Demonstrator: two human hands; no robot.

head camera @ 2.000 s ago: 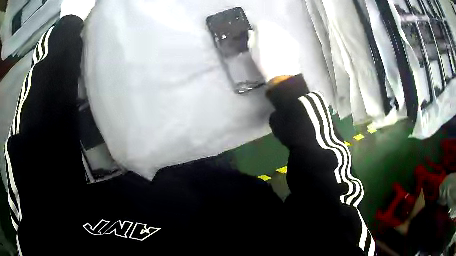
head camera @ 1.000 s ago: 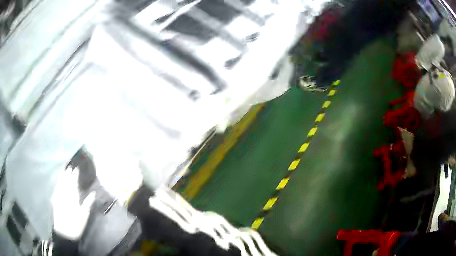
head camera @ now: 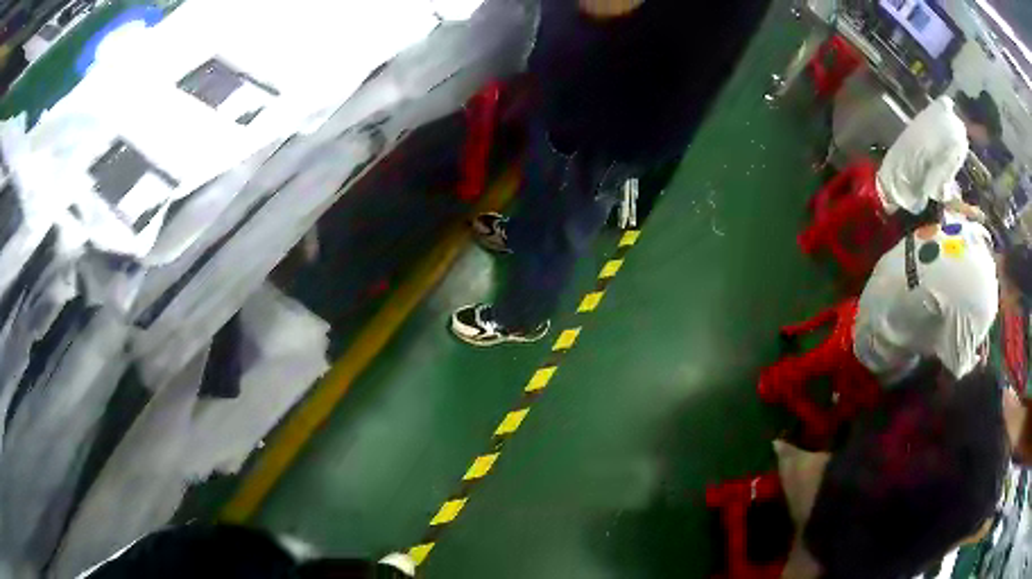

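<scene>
Neither of my hands shows clearly. Only dark clothing [head camera: 192, 554] shows at the bottom edge, with a small white bit beside it that is too little to identify. White interleaving sheets [head camera: 147, 294] hang in wrinkled folds over the bench at the left. Dark-rimmed phone middle frames [head camera: 127, 175] lie spaced on the glaring white top sheet, and another frame [head camera: 215, 85] lies farther back. Glare hides much of the sheet and its edges.
A person in dark clothes [head camera: 543, 226] stands beside the bench end. Yellow-black tape [head camera: 509, 422] crosses the green floor [head camera: 634, 452]. Red stools [head camera: 820, 373] and seated people in white caps [head camera: 928, 158] line the right side. A red object [head camera: 480, 141] stands beyond the bench.
The view has swung from the bench to the aisle at the right. The phone frame and the gloved hands seen earlier have left the picture. The standing person now shows clearly.
</scene>
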